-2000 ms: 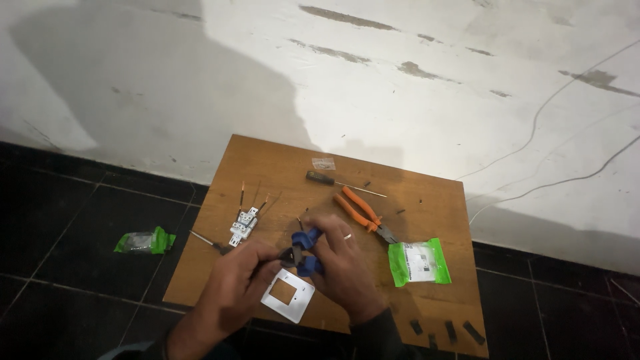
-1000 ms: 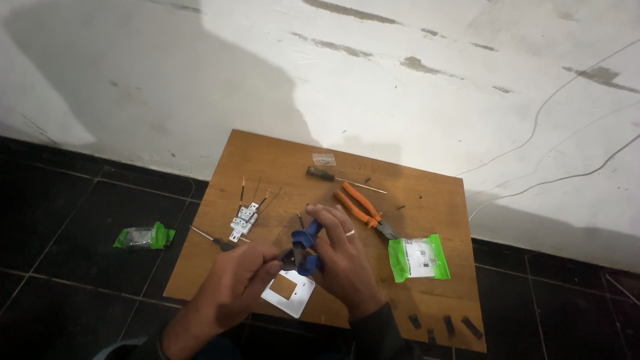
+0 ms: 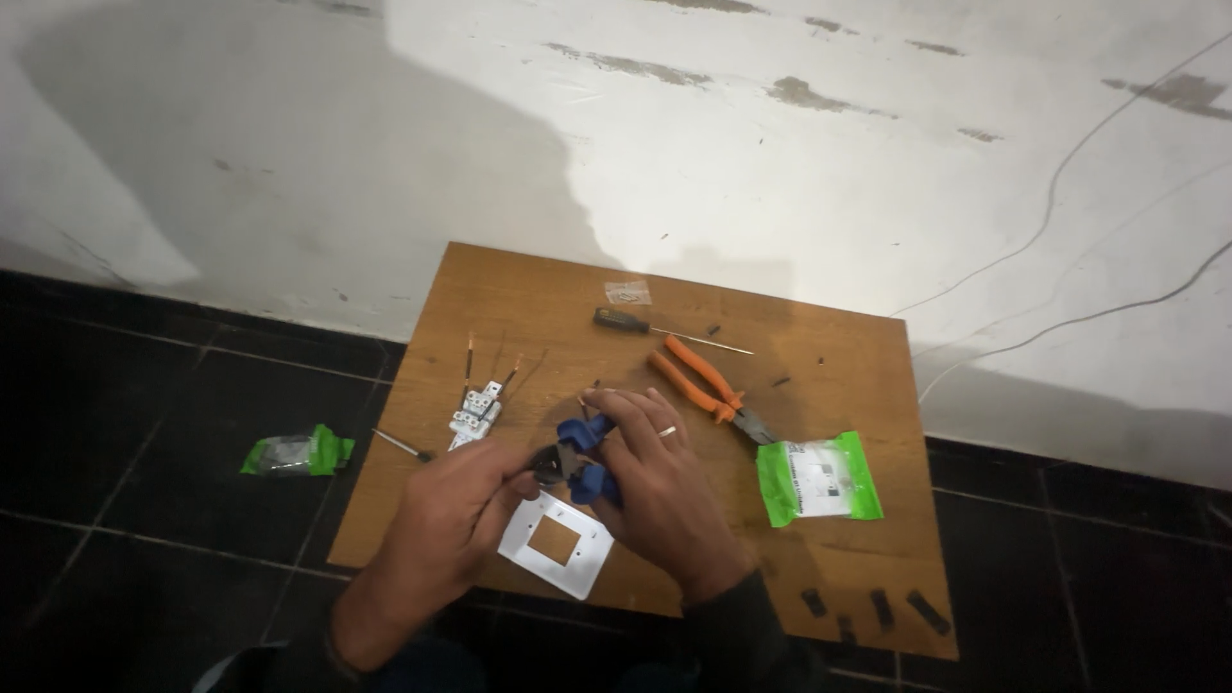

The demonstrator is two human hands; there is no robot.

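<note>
My right hand (image 3: pixel 664 481), with a ring on one finger, grips the blue handles of a small pair of pliers or cutters (image 3: pixel 577 460). At the tool's dark jaws, my left hand (image 3: pixel 448 529) pinches something small and dark, probably a piece of wire; the fingers hide most of it. A short wire with a bare copper end (image 3: pixel 584 399) rises beside the right fingertips. Below the tool lies a white square-holed cover plate (image 3: pixel 577 568). Left of the hands rests a white electrical socket module (image 3: pixel 476 414) with dark wires (image 3: pixel 469 371) whose copper ends are bare.
Orange-handled pliers (image 3: pixel 698 380), a dark-handled screwdriver (image 3: pixel 624 320) and a small clear bag (image 3: pixel 628 293) lie on the wooden table (image 3: pixel 539 279). A green-and-white packet (image 3: pixel 818 478) and black strips (image 3: pixel 882 608) are at right. Another screwdriver (image 3: pixel 402 446) lies left; a green packet (image 3: pixel 298 452) is on the floor.
</note>
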